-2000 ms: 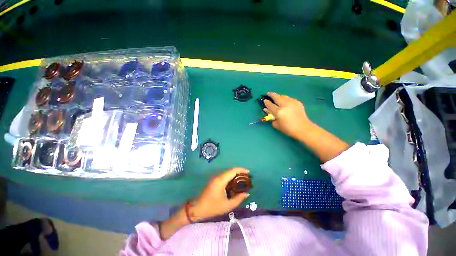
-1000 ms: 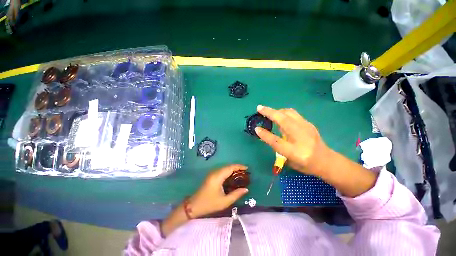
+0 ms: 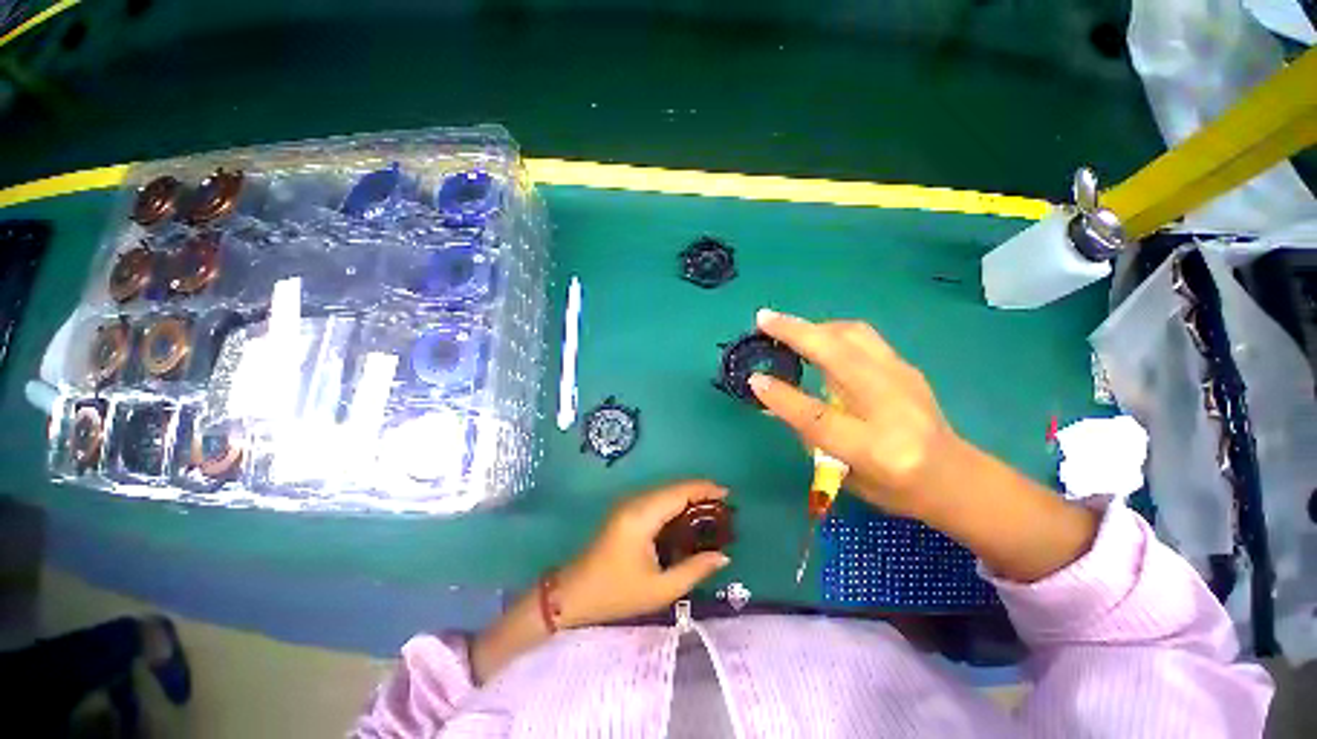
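My left hand (image 3: pixel 636 556) holds a brown watch case (image 3: pixel 696 533) near the bench's front edge. My right hand (image 3: pixel 867 412) grips a black watch case (image 3: pixel 758 368) between thumb and index finger. A small screwdriver (image 3: pixel 825 488) with a yellow and reddish handle is also held in my right hand, under the palm, its thin shaft pointing down toward the front edge. Two loose black watch cases lie on the green mat, one farther back (image 3: pixel 708 261) and one left of centre (image 3: pixel 611 430).
Stacked clear blister trays (image 3: pixel 498 361) with brown and blue cases stand left, beside a white stick (image 3: pixel 571 354). A blue dotted strip (image 3: pixel 903 563) and small silvery-white pile (image 3: pixel 737 593) lie at the front. A white bottle (image 3: pixel 1040 263) and white wipe (image 3: pixel 1102 456) are right.
My right hand has come nearer from the back of the mat with the black case, and the screwdriver now points toward the front edge. The white wipe has come into view. My left hand stays about still.
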